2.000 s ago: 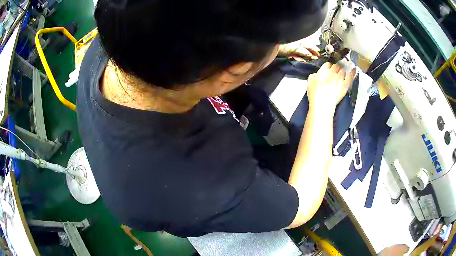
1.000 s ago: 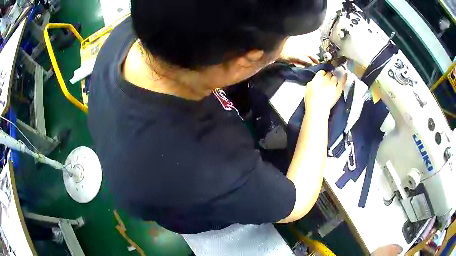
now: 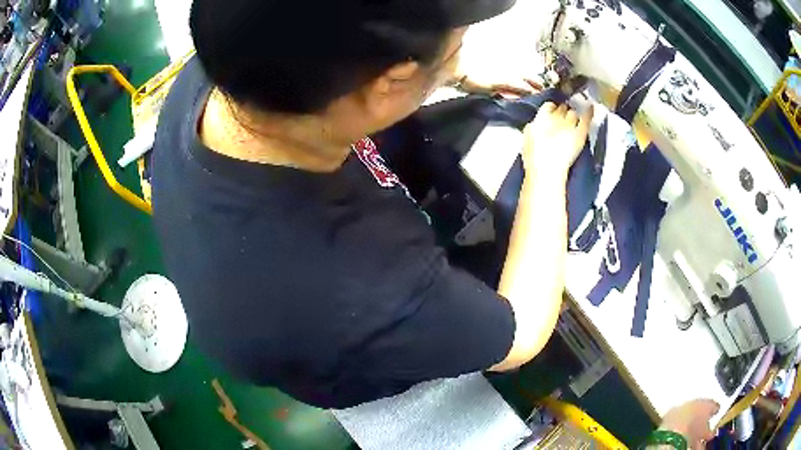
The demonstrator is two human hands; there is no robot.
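A seated person in a dark shirt holds dark cloth with both hands by the needle area of a white JUKI sewing machine. My right hand, with a green band at the wrist, is at the bottom right by the table's end, partly cut off. Its fingers are beside a pale strip-like thing; whether it grips anything is unclear. My left hand is not in view.
Navy strips and black-handled scissors lie on the white table. A dark band hangs over the machine arm. A yellow tube frame and white round base stand at the left.
The view has shifted, so the machine sits higher and further left. More of my right hand and its green band shows. The seated person's hands stay by the needle area.
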